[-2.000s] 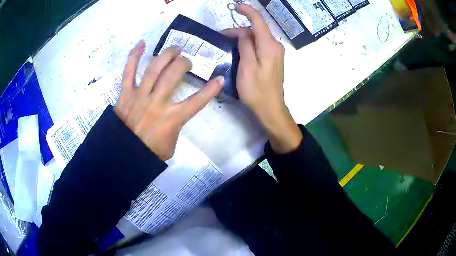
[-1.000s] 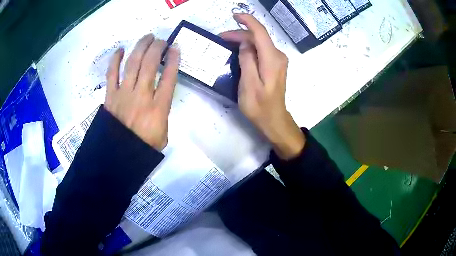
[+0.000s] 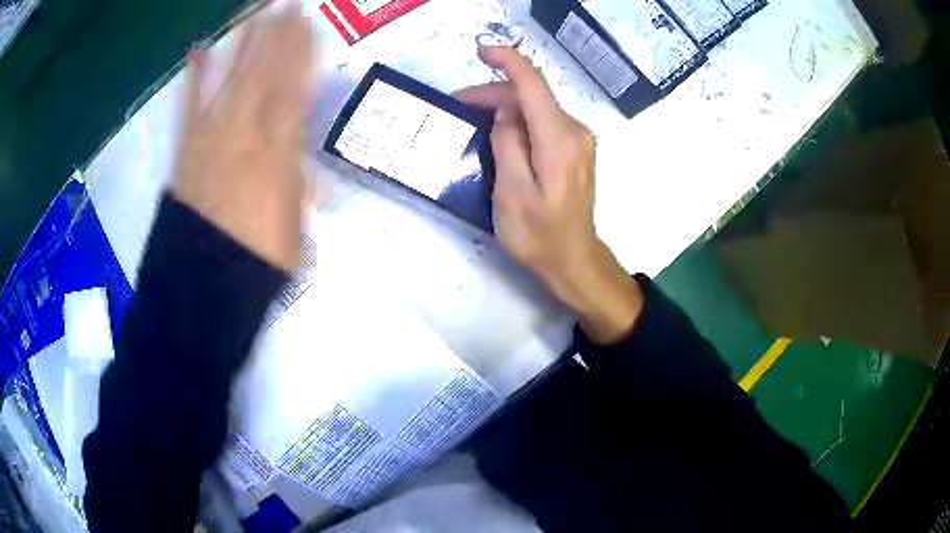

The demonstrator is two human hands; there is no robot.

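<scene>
A black product box (image 3: 477,193) lies on the white work surface with a white printed label (image 3: 404,135) on its upper face. My right hand (image 3: 547,177) holds the box at its right end, fingers curled around that end. My left hand (image 3: 245,135) is blurred, raised to the left of the box and apart from it, with nothing visible in it. A label sheet (image 3: 354,344) with blocks of small print lies below the box, partly under my left sleeve.
Several labelled black boxes (image 3: 635,47) stand in a row at the top. A red printed area (image 3: 377,16) is at the top edge. Blank white strips (image 3: 89,328) lie on the blue area (image 3: 57,265) at left. A brown carton (image 3: 833,260) is below the table at right.
My left hand has moved off the labelled box, up and to the left. My right hand still holds the box. More of the red printed area shows.
</scene>
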